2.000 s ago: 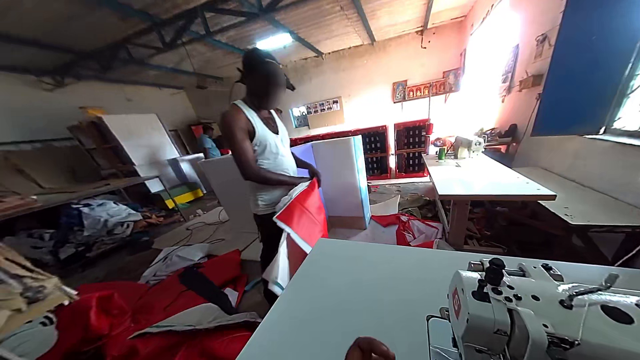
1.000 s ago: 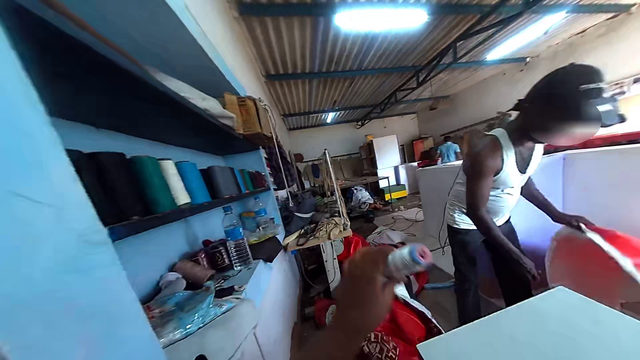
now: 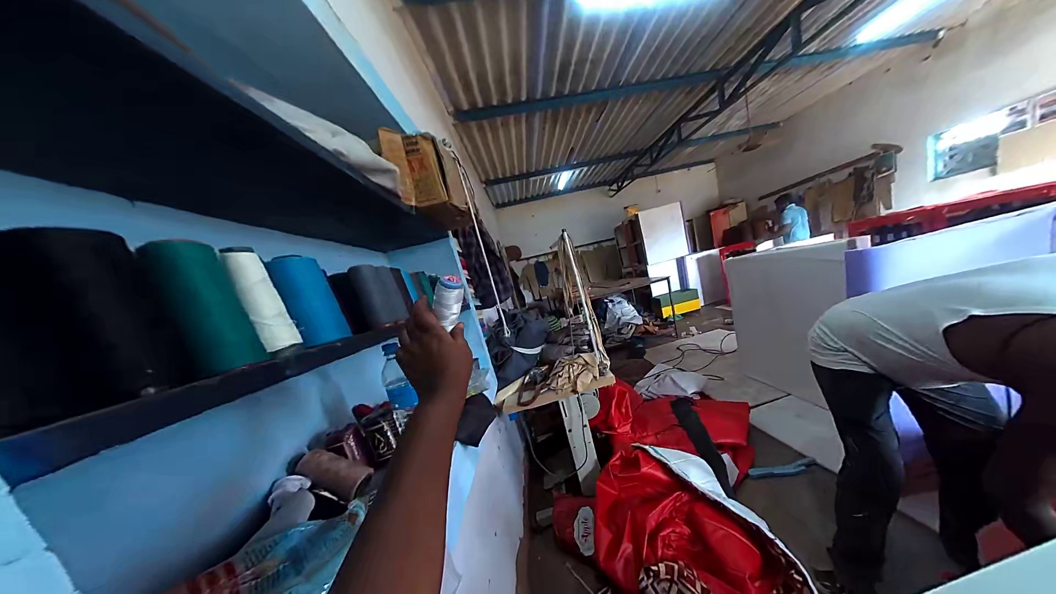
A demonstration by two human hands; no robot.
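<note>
My left hand [image 3: 435, 351] is raised in front of the wall shelf, closed around a spool of white thread [image 3: 448, 302] that stands nearly upright, its top end showing blue and red. Beside it, on the dark shelf board [image 3: 206, 386], is a row of large thread cones: black [image 3: 70, 322], green [image 3: 200, 305], cream [image 3: 259, 299], blue [image 3: 308, 299] and dark grey [image 3: 375, 295]. Whether the held spool touches the shelf cannot be told. A plastic bottle [image 3: 399, 379] is just left of my wrist. My right hand is out of view.
Below the shelf lie a brown thread cone [image 3: 334, 473] and plastic packaging [image 3: 305, 540]. A cardboard box [image 3: 425, 175] sits above. Red sheet material [image 3: 668, 511] covers floor at centre. A person [image 3: 932, 355] bends over at right, near white panels [image 3: 784, 305].
The view has swung left from the sewing machine to the shelf. My left hand, with the spool in it, has moved toward the cones. The person at right has bent down.
</note>
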